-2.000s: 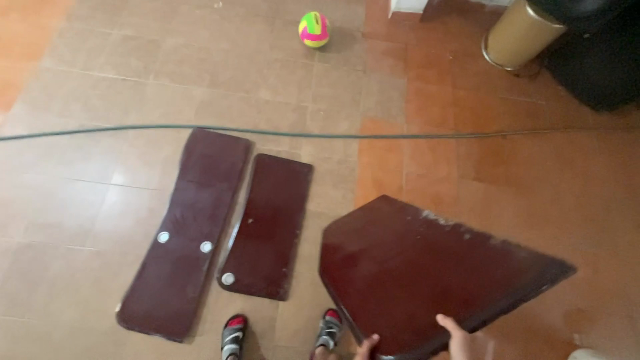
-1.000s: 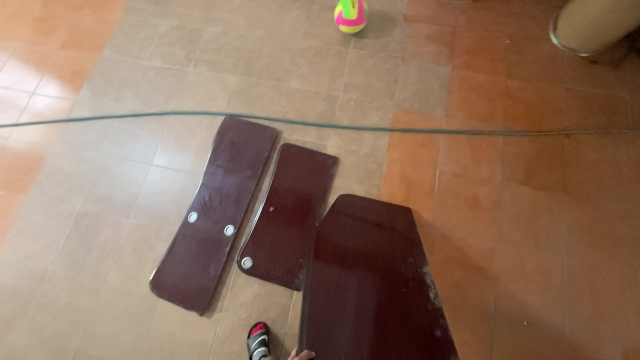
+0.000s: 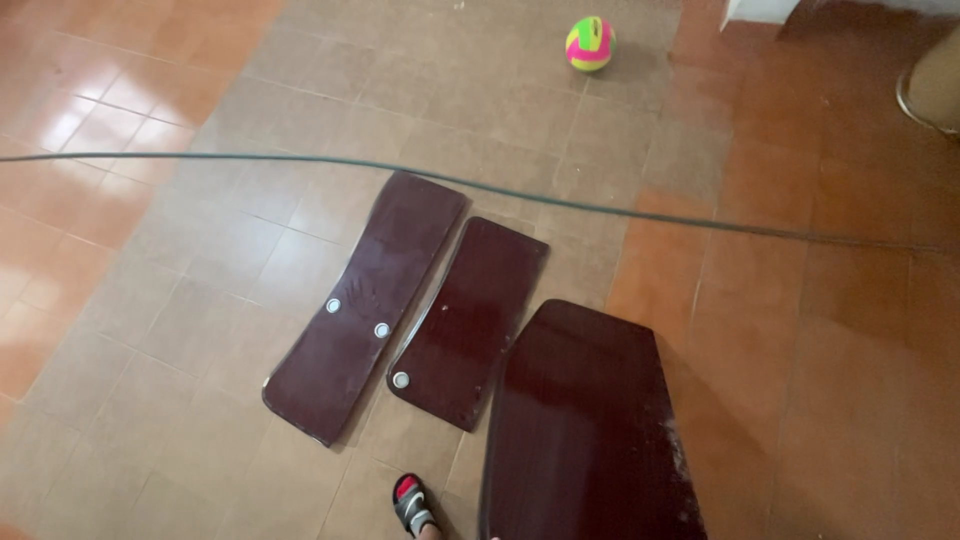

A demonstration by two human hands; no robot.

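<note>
A large dark red-brown board (image 3: pixel 585 427) with angled corners extends past the bottom edge of the view. Only a fingertip of my left hand (image 3: pixel 494 537) shows, on the board's lower left edge; the rest of that hand is hidden below the view. My right hand is out of view. Left of the large board, a smaller matching board (image 3: pixel 472 322) with one pale round fitting lies on the tiled floor. Farther left lies a longer board (image 3: pixel 367 307) with curved sides and two pale round fittings. These two lie side by side with a narrow gap.
A thin green hose or cable (image 3: pixel 525 195) runs across the floor beyond the boards. A yellow, green and pink ball (image 3: pixel 590 45) rests farther off. A tan cylindrical object (image 3: pixel 934 82) stands at the upper right. My sandalled foot (image 3: pixel 412 502) is below the smaller board.
The large board has turned from lying slanted toward the right to pointing away from me, close beside the smaller board. My right hand, seen on it two seconds ago, has left the view.
</note>
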